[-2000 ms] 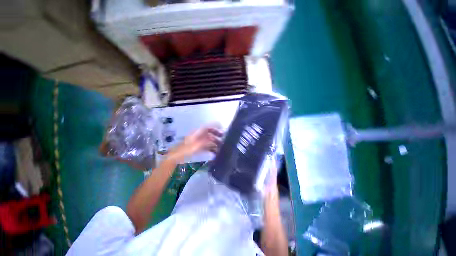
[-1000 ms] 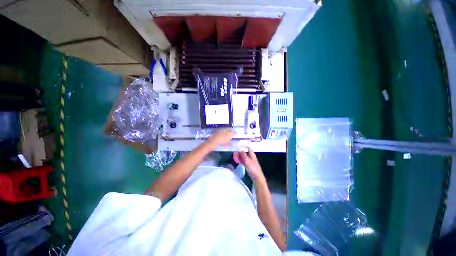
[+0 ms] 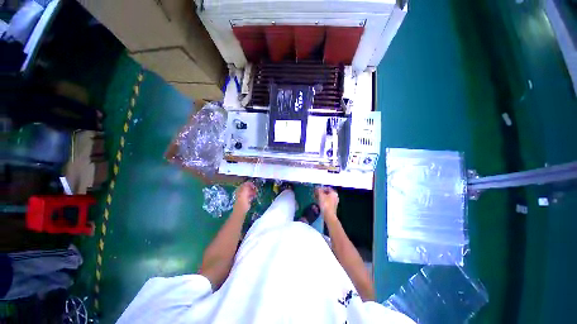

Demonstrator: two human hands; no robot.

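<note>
A black retail box (image 3: 289, 120) with a white label lies face up inside a clear shrink film bag, across the bar sealer's plate (image 3: 254, 134) and the rear rollers. The bag's loose end spreads over the brownish sealing strip (image 3: 281, 162) towards me. My left hand (image 3: 245, 193) is closed at its left corner, just off the front edge. My right hand (image 3: 327, 201) is closed at the right side, level with it. The film is faint there and the fingertips are small.
The roller conveyor (image 3: 262, 85) runs under reddish curtain flaps (image 3: 310, 43). A grey control box (image 3: 365, 142) stands right of the sealer. Crumpled film fills the scrap box (image 3: 201, 139) on the left. A bag stack (image 3: 425, 205) lies right, beside a metal arm (image 3: 525, 179).
The box was in my hands, then lay on the sealer with my hands close together. Now my hands are wide apart at the front edge. The view has shifted.
</note>
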